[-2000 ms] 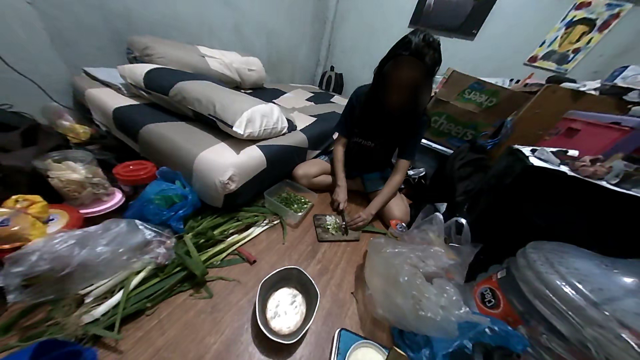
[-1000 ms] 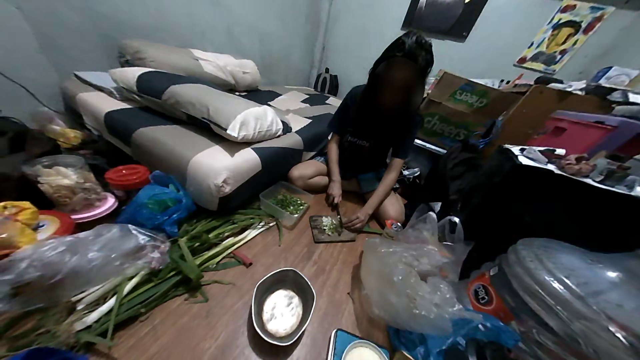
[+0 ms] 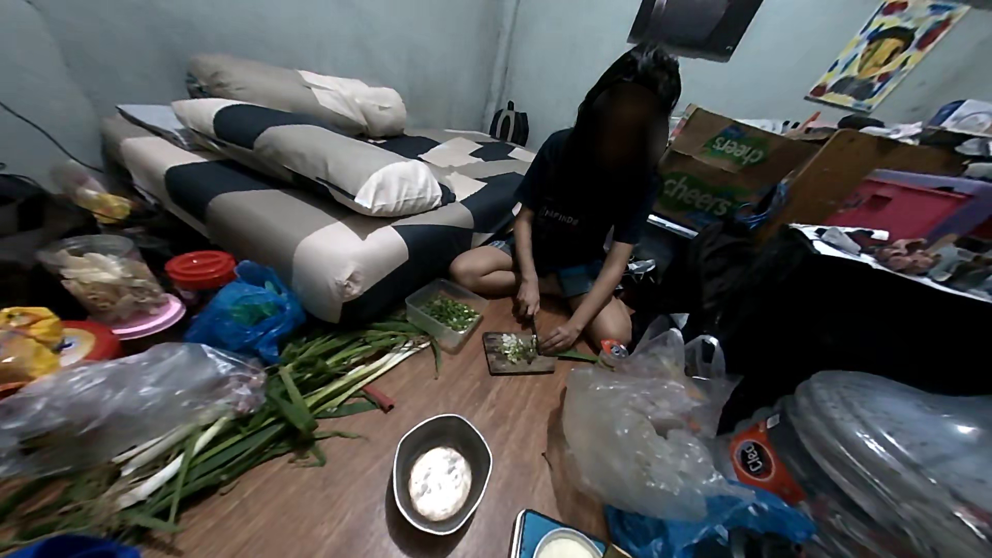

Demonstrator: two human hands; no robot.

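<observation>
Neither my left hand nor my right hand shows in the head view. Nearest the camera, a metal pot [image 3: 442,474] with a round whitish mass in it stands on the wooden floor. At the bottom edge, a small bowl of pale contents [image 3: 568,545] rests on a blue flat thing [image 3: 535,528]. Farther off, a seated person [image 3: 597,209] holds a knife over a wooden cutting board [image 3: 521,368] with chopped pale and green pieces. A plastic container of chopped greens [image 3: 447,311] is beside the board. Long spring onions [image 3: 302,403] lie in a heap on the left.
Clear plastic bags [image 3: 635,442] and a large clear plastic container [image 3: 876,457] sit at the right, with a blue bag [image 3: 697,523] below. At the left are a plastic bag [image 3: 132,395], a blue bag [image 3: 252,306] and a red-lidded jar [image 3: 200,269]. Behind stands a mattress [image 3: 310,256].
</observation>
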